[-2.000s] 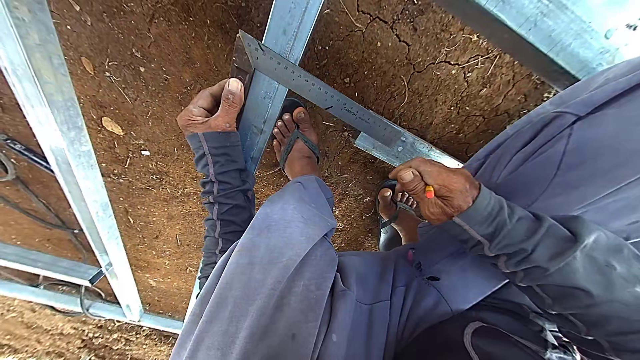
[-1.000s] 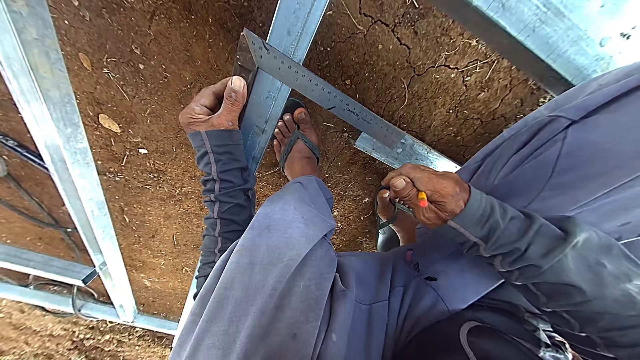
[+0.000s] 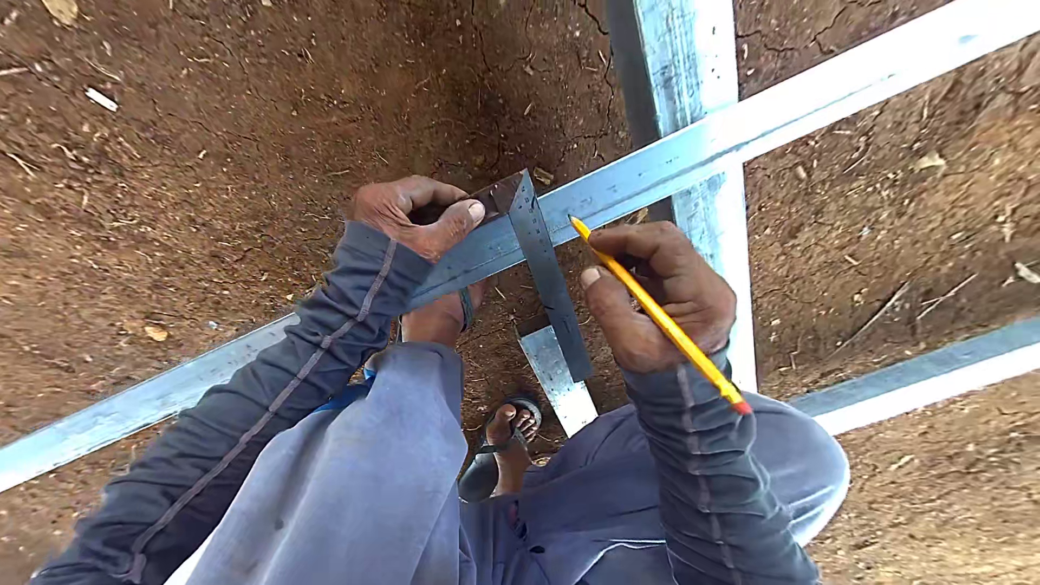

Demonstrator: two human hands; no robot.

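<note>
My left hand (image 3: pixel 418 215) grips the dark stock of a try square, which lies against the far edge of a galvanized steel channel (image 3: pixel 601 191). The square's graduated metal blade (image 3: pixel 546 272) crosses the channel and reaches toward my legs. In my right hand (image 3: pixel 670 288) is a yellow pencil (image 3: pixel 662 318) with a red end; its tip is at the channel, just right of the blade. A short piece of galvanized metal (image 3: pixel 561 378) shows beneath the blade's near end.
A wide galvanized member (image 3: pixel 703 211) crosses beneath the channel on the right. Another metal member (image 3: pixel 926 378) runs at lower right. Around them is cracked brown soil with twigs. My sandaled foot (image 3: pixel 512 431) is between the legs.
The view has turned strongly. My right hand has come off the blade's far end area to the channel beside the square, with the pencil now fully showing. My left hand still holds the square.
</note>
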